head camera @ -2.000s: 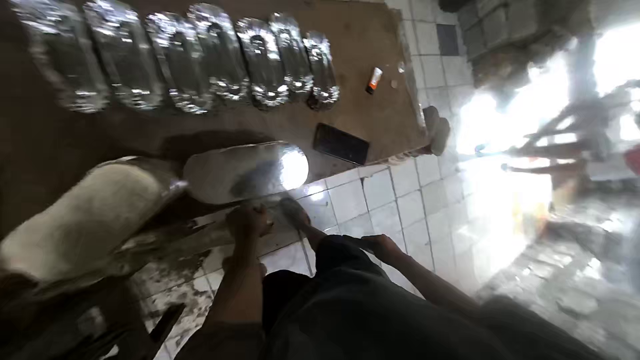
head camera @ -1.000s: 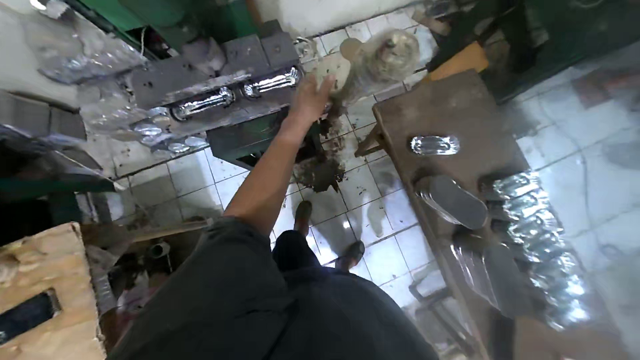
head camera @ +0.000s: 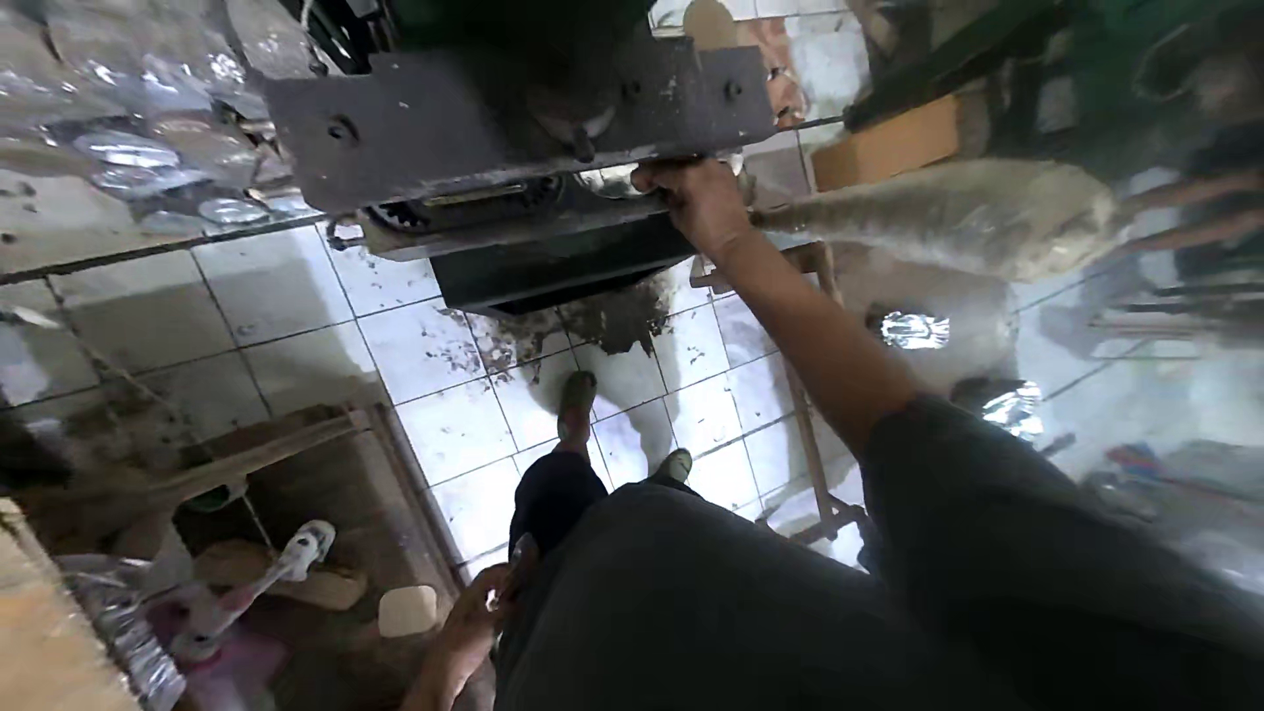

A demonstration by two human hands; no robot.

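Observation:
My right hand reaches to the front edge of a heavy grey metal press plate. Its fingers are curled at the right end of a shiny metal tray, mostly hidden under the plate. Left of that tray, a dark scalloped mould shows in the lower part of the machine. My left hand hangs low beside my left thigh, its fingers bent; whether it holds anything is unclear.
Clear-wrapped shiny pieces lie left of the machine. A full sack and an orange-brown box are at the right. A wooden frame stands lower left. Shiny trays rest on the table at right.
One second ago an arm reached to the machine's right end and two shiny trays showed there; now the left mould shows dark. The view has swung from the table to the machine.

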